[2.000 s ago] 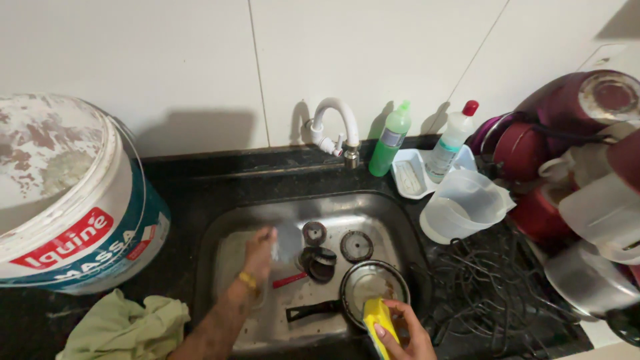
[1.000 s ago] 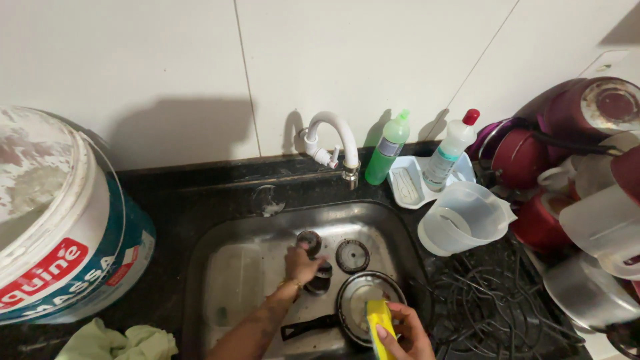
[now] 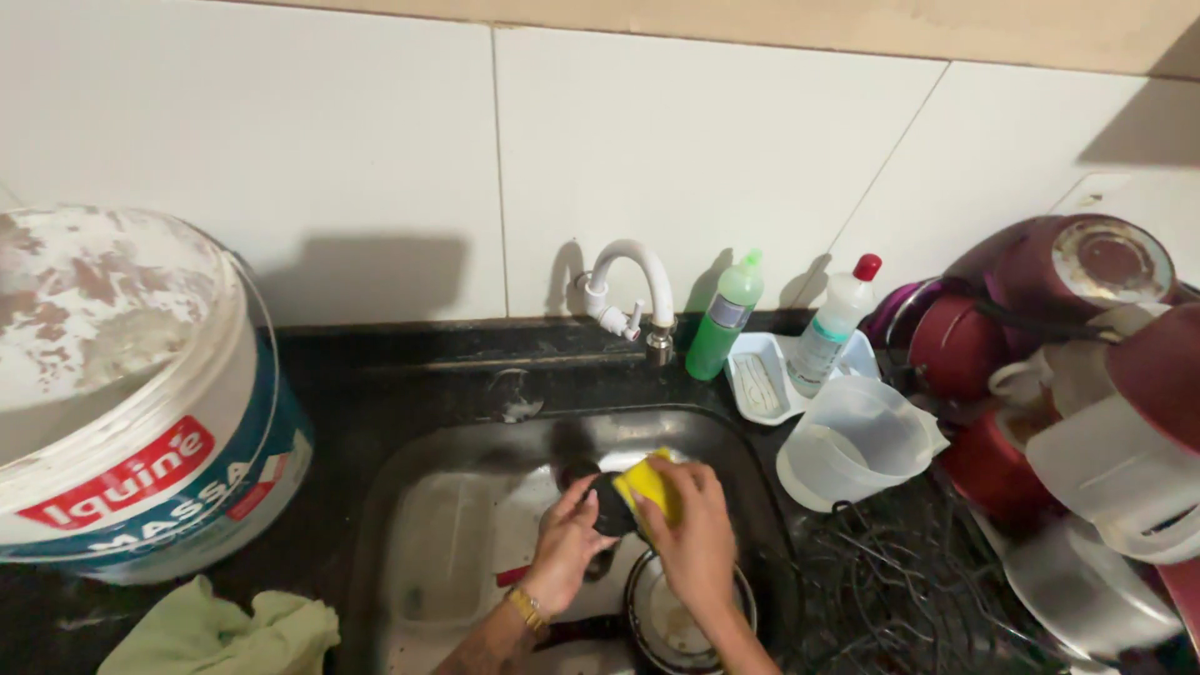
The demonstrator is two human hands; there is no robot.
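Observation:
Over the steel sink (image 3: pixel 441 441), my left hand (image 3: pixel 567 544) holds a round black piece (image 3: pixel 611 506), perhaps a stove burner cap. My right hand (image 3: pixel 689 525) presses a yellow sponge (image 3: pixel 649 483) against its right side. Beneath my right hand lies a small frying pan (image 3: pixel 661 619) with a dark handle pointing left. Another dark round part (image 3: pixel 578 472) sits behind the held piece, near the drain area. A red item (image 3: pixel 511 576) shows to the left of my left hand, beside a clear plastic container (image 3: pixel 445 544). My hands partly hide the sink's contents.
Behind the sink stand a white faucet (image 3: pixel 633 281), a green detergent bottle (image 3: pixel 725 319) and a red-capped bottle (image 3: pixel 830 328) on a white tray (image 3: pixel 759 380). To the right are a plastic jug (image 3: pixel 853 445), black stove grates (image 3: pixel 891 581) and stacked pots (image 3: pixel 1078 281). A large bucket (image 3: pixel 141 394) and green cloth (image 3: pixel 225 633) are left.
My left hand has lifted a black round piece from the sink. My right hand has brought the sponge from over the pan to that piece. The view has shifted upward.

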